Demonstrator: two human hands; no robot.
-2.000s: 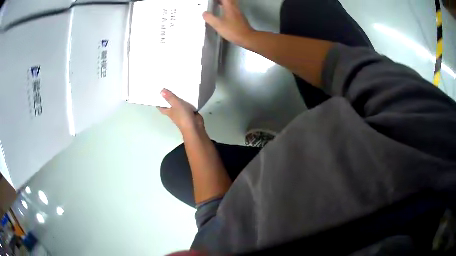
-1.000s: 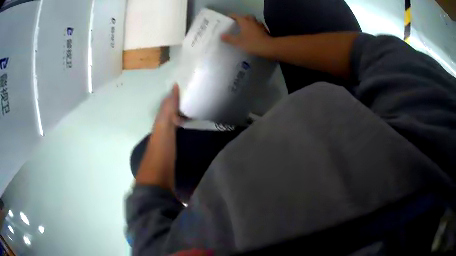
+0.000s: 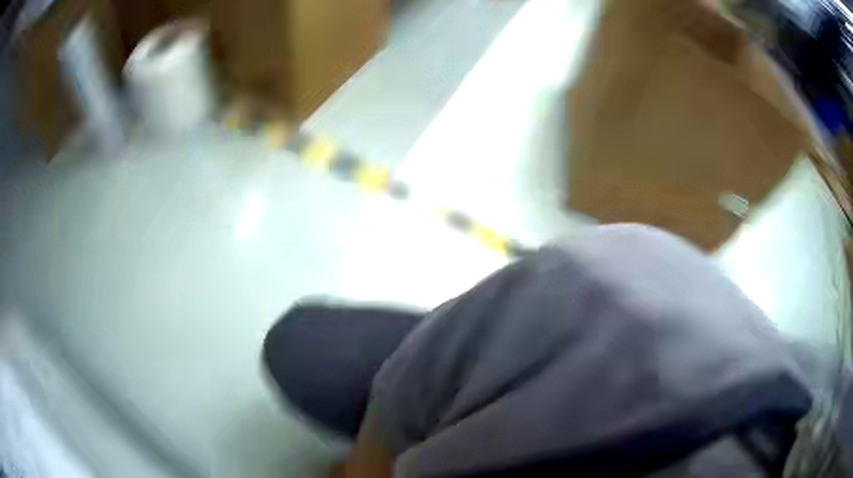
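Observation:
The picture is strongly blurred. Neither hand shows. One grey sleeve ends near the bottom edge, with a short piece of bare forearm cut off there; it looks like my right arm. Whatever that hand holds is out of the picture. My left arm is not in view. A blurred white surface (image 3: 37,411), which looks like part of the white boxes, lies at the lower left edge. No lettering can be read on it. My dark-clad knee shows in the lower middle.
Yellow and black floor tape (image 3: 346,166) runs diagonally across the pale floor (image 3: 187,252). A large brown carton (image 3: 673,121) stands at the upper right. Other brown cartons (image 3: 327,47) and a white roll (image 3: 173,79) stand at the upper left.
The view has swung away from the white box stack to the tape and brown cartons. Both hands and the box they held have left the picture.

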